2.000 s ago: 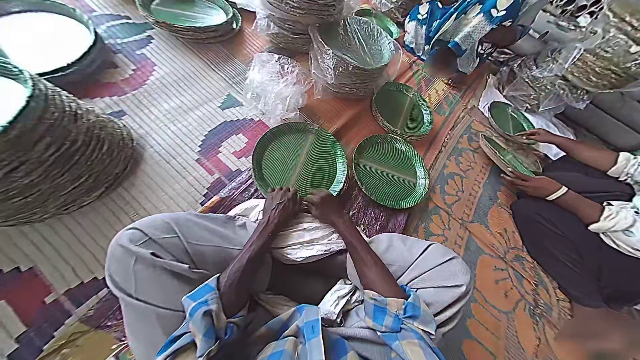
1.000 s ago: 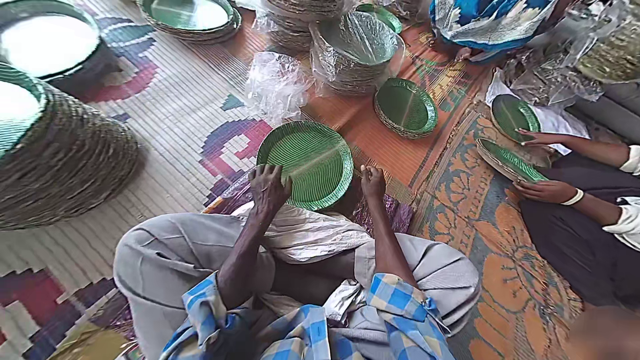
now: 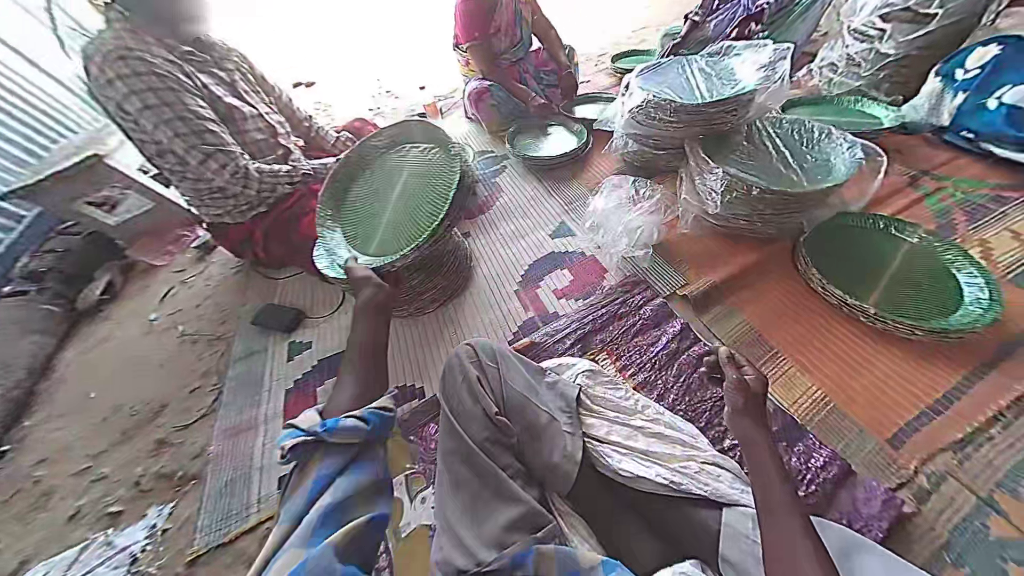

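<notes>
My left hand grips the near rim of a green leaf plate, which is tilted over a tall stack of plates on the striped mat. Over the purple cloth hangs my right hand, fingers partly curled, with no plate in it. Farther right, a low stack of green plates lies on the orange mat. Clear plastic covers two taller plate stacks beyond the purple cloth. A crumpled plastic bag lies beside them.
A person in a checked shirt sits just behind the left stack. Another person sits at the back near shallow plates. A small black box with a cable lies by the mat's left edge. Bare ground borders the mat.
My left hand has moved left to the tall stack with a green plate in its grip. The plate that lay before my lap is gone from there. The view has swung left.
</notes>
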